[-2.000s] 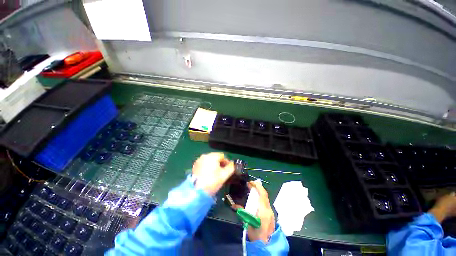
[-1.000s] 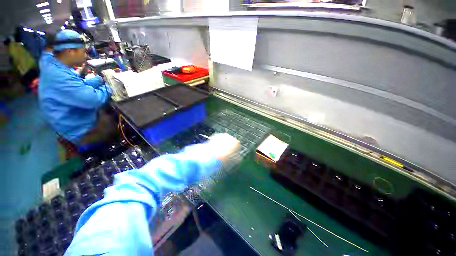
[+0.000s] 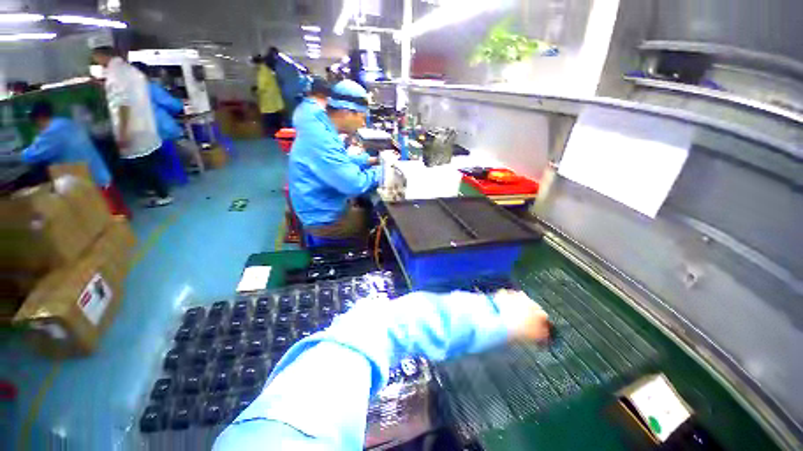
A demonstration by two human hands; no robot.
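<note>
My left hand [image 3: 528, 319] reaches out over the clear blister tray [image 3: 572, 352]. It is blurred, and a small dark thing shows at its fingertips; I cannot tell whether the fingers grip it. My blue sleeve crosses the middle of the view. A second blister tray [image 3: 231, 345], filled with rows of black units, lies at the lower left, partly behind my sleeve. My right hand is out of the picture.
A blue bin [image 3: 467, 266] with a black top stands beyond my hand, with a red tray [image 3: 500, 185] behind it. A small cardboard box [image 3: 656, 407] sits at the lower right. A person in blue [image 3: 324, 172] sits further along. Cartons [image 3: 79, 304] stand left.
The view has swung left. The black unit, thin rods and pocket trays have left the picture. My right hand, earlier holding the syringe, is gone from view. My left hand has moved over the clear tray.
</note>
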